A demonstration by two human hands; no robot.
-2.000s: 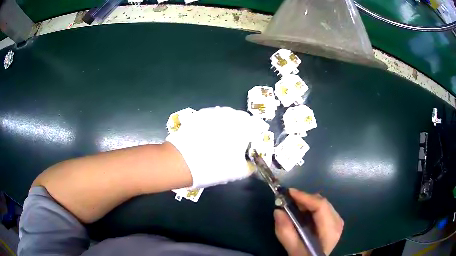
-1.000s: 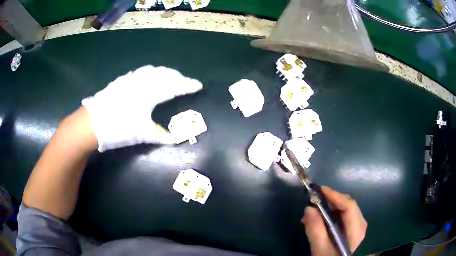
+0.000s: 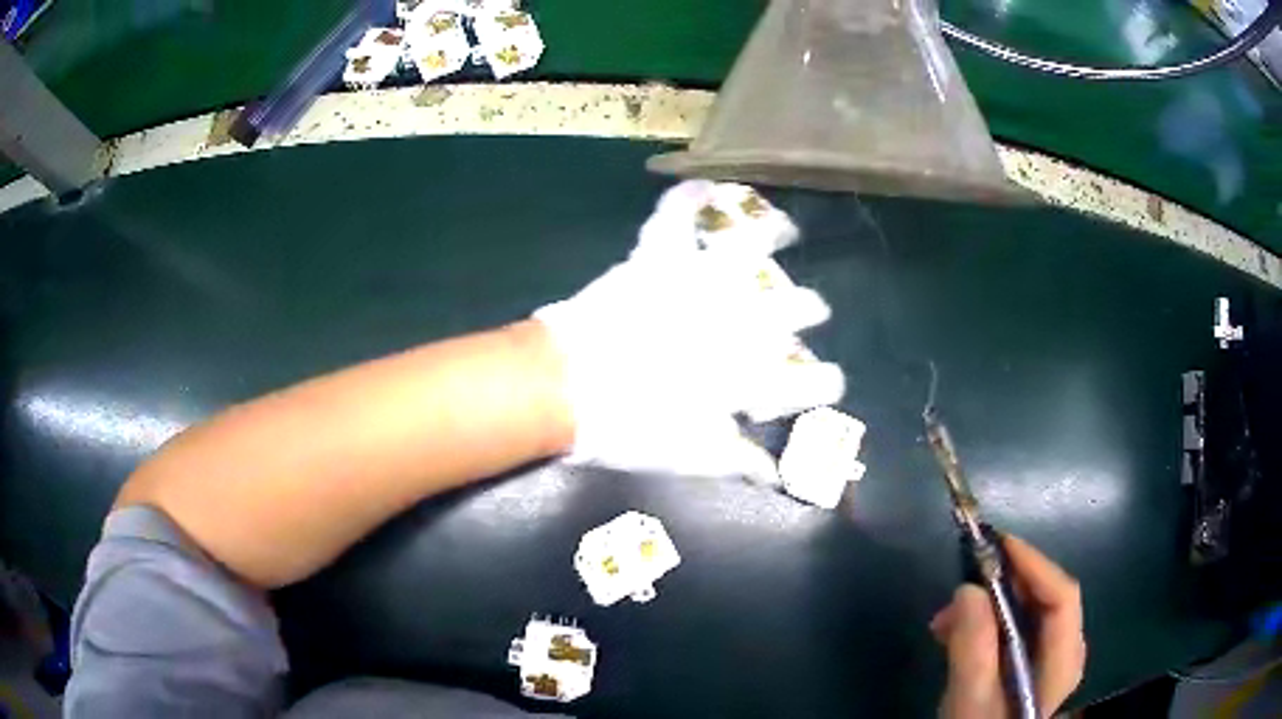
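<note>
My left hand [image 3: 689, 351], in a white glove, lies over a column of white modules, its fingers spread. Brass contacts show on the top module [image 3: 752, 215] and between the fingers. The lowest module [image 3: 823, 457] lies by the thumb, its face plain white. The glove hides the rest, so a grip cannot be told. My bare right hand [image 3: 1019, 632], cut off by the bottom edge, holds a soldering iron [image 3: 967, 513]. Its tip is clear of the modules, with a thin wisp above it. Two more modules [image 3: 627, 558] [image 3: 557, 659] lie nearer me, brass showing.
A translucent fume hood [image 3: 851, 113] stands at the far edge above the column. Several modules [image 3: 436, 45] sit beyond the pale edge strip [image 3: 591, 113], beside a slanted dark bar [image 3: 302, 77]. A metal bracket [image 3: 49, 127] is far left, a dark fixture [image 3: 1206, 478] right.
My left hand has moved right, from single modules onto the column. The iron has moved right, away from the modules. The view has shifted, and more modules show beyond the edge strip.
</note>
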